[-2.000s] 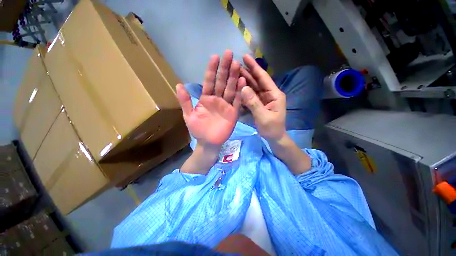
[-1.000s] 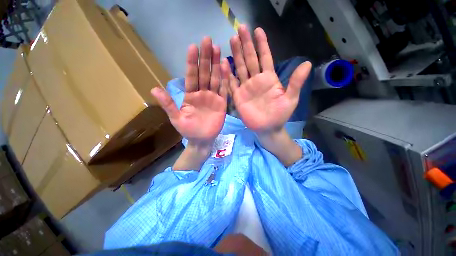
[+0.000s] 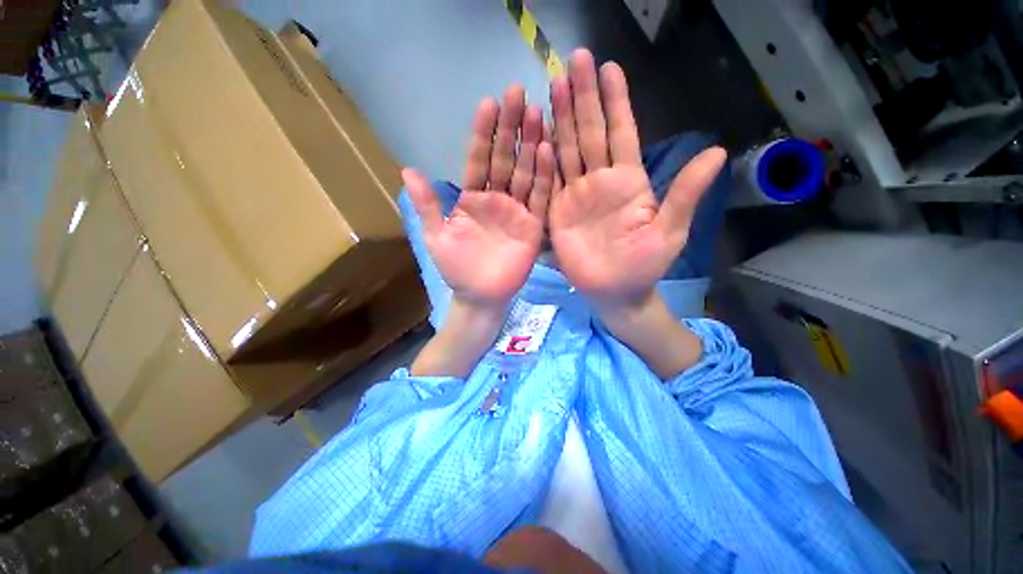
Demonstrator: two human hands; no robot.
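My left hand (image 3: pixel 486 230) and my right hand (image 3: pixel 617 219) are held up side by side over my lap, palms facing the camera. Both are bare and empty, with thumbs spread outward and the inner edges touching or nearly touching. I wear a light blue gridded smock (image 3: pixel 471 482) over a white top. An ID badge (image 3: pixel 527 330) hangs on the chest just below my left hand. Jeans (image 3: pixel 698 230) show behind my right hand.
Large brown cartons (image 3: pixel 230 179) are stacked at left, close to my left hand. A grey cabinet (image 3: pixel 864 280) stands at right, with an orange-tipped item (image 3: pixel 1004 414) on it. A roll with a blue end (image 3: pixel 790 170) lies beside the machine frame (image 3: pixel 825 107). Yellow-black tape (image 3: pixel 536 39) marks the floor.
Compared with two seconds ago, my right hand has turned from its sideways, curled pose to palm up with fingers extended. Since one second ago, both hands have shifted slightly right in view.
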